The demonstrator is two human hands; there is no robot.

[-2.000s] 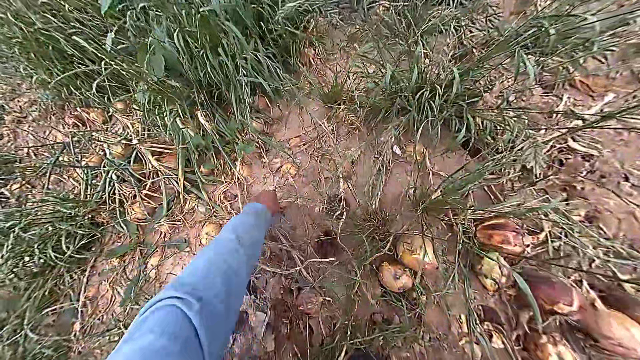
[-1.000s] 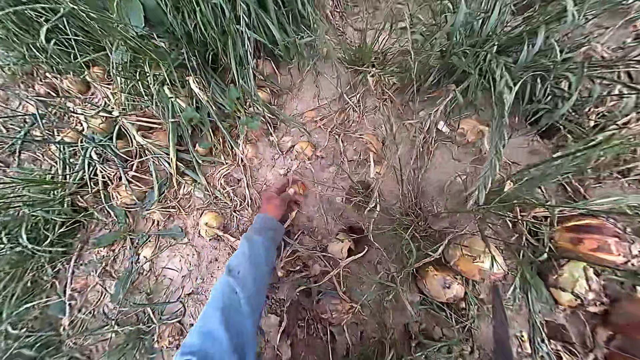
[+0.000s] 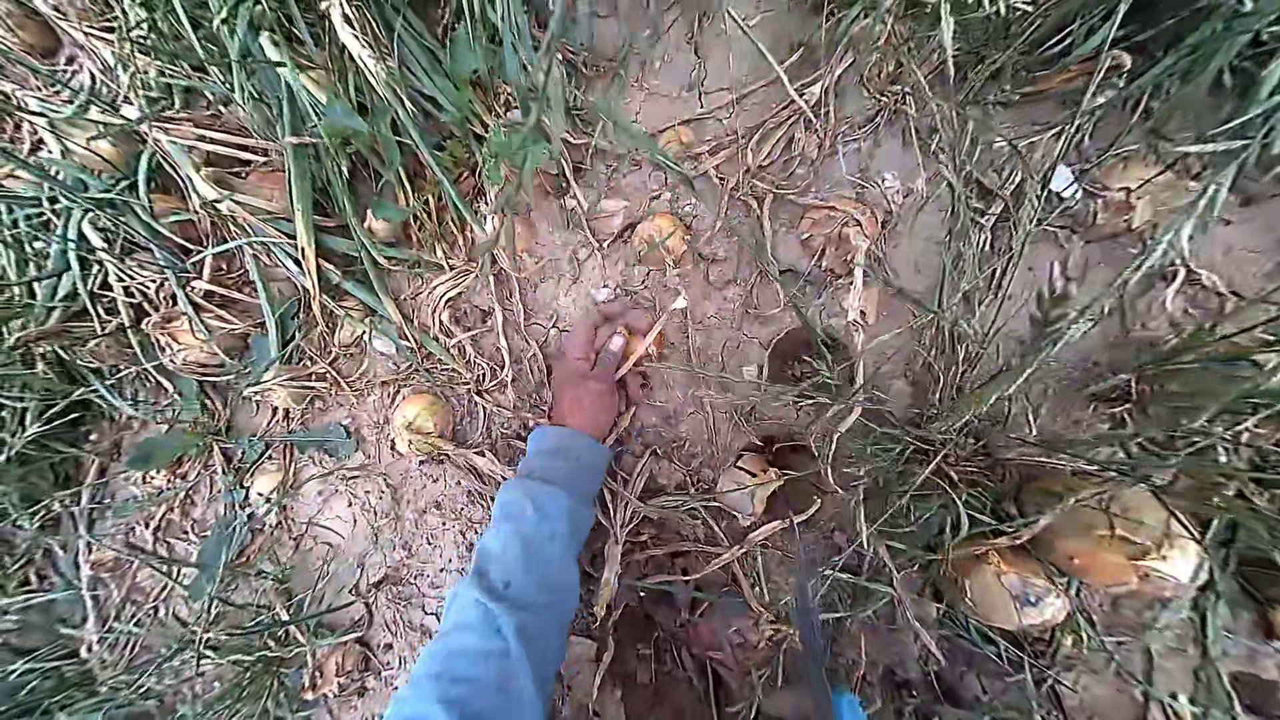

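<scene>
My left hand, in a blue sleeve, is low at the soil near the middle of the view. Its thumb and fingers close around a small yellow onion with a dry stalk; the far fingertips are hard to make out. A round onion sits in the soil just beyond the hand, another to its left. My right hand is out of view. At the bottom, right of centre, a dark, blurred blade-like tool points up the view, beside a bit of blue.
Larger onions lie at the lower right, partly under grass. A broken onion rests by a hole in the soil. Dense green grass and dry stalks cover the upper left, with several onions among them. More grass crosses the right side.
Since two seconds ago my left hand has come to the small onion; one second ago it was at this same onion. The view has moved closer to the ground.
</scene>
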